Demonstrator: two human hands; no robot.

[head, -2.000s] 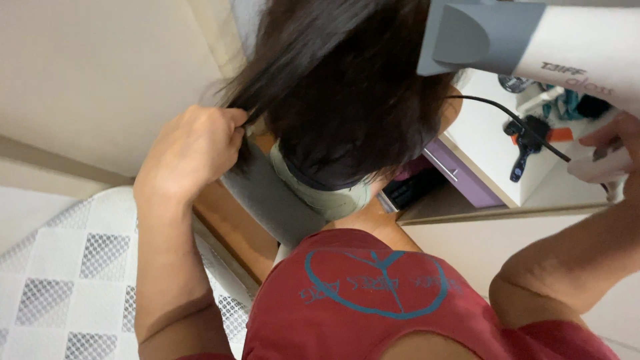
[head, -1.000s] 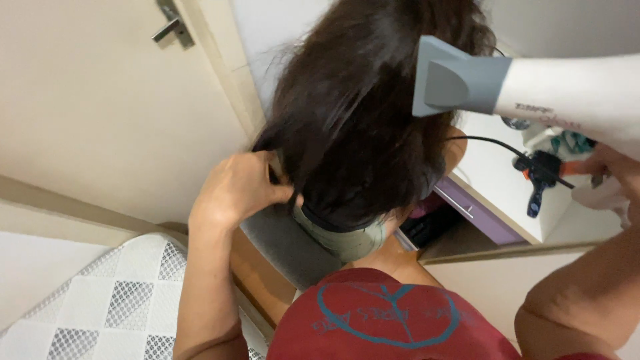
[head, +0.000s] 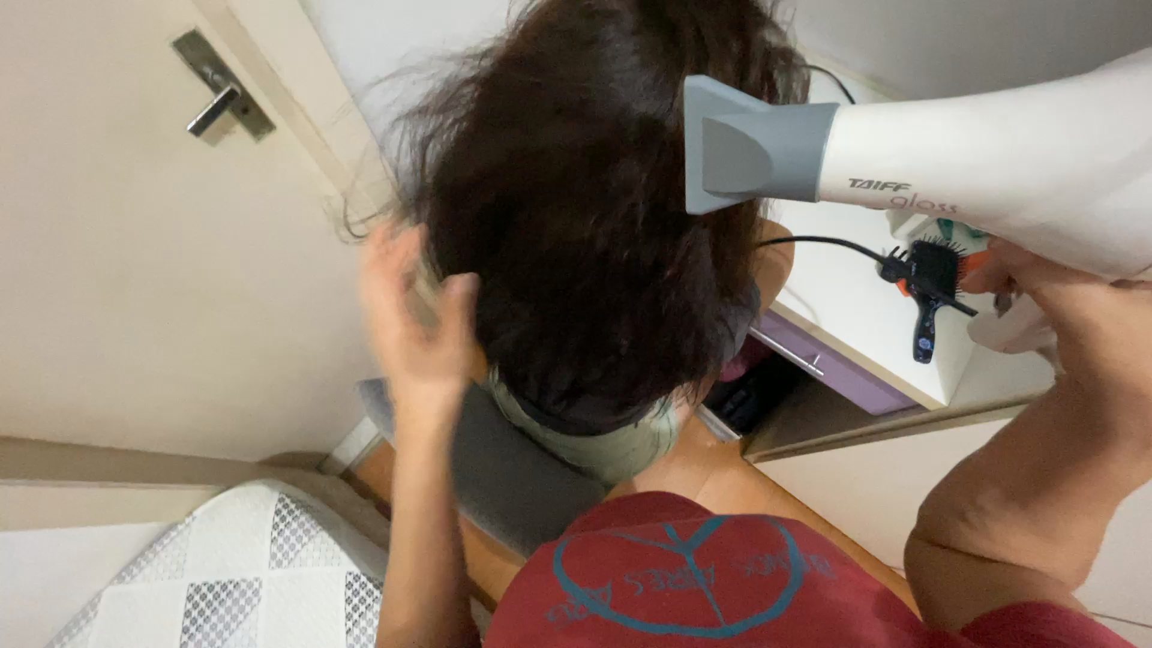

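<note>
My right hand (head: 1035,288) holds a white hair dryer (head: 972,153) by its handle, at the right of the head view. The dryer's grey flat nozzle (head: 747,148) points left at the dark long hair (head: 594,216) of a seated person, who faces away from me. A black cord runs from the dryer's handle toward that person. My left hand (head: 418,310), blurred, is raised at the left edge of the hair with thumb and fingers apart; no lock shows in it. The person sits on a grey chair (head: 522,477).
A black paddle hairbrush (head: 934,270) lies on the white desk (head: 864,297), above a purple drawer (head: 837,369). A door with a metal handle (head: 220,99) stands at the left. A bed with a white and grey patterned cover (head: 225,576) is at the lower left.
My left hand has let go of the lock of hair it held two seconds ago and its fingers have spread. The hair now hangs loose. The view has shifted toward the door.
</note>
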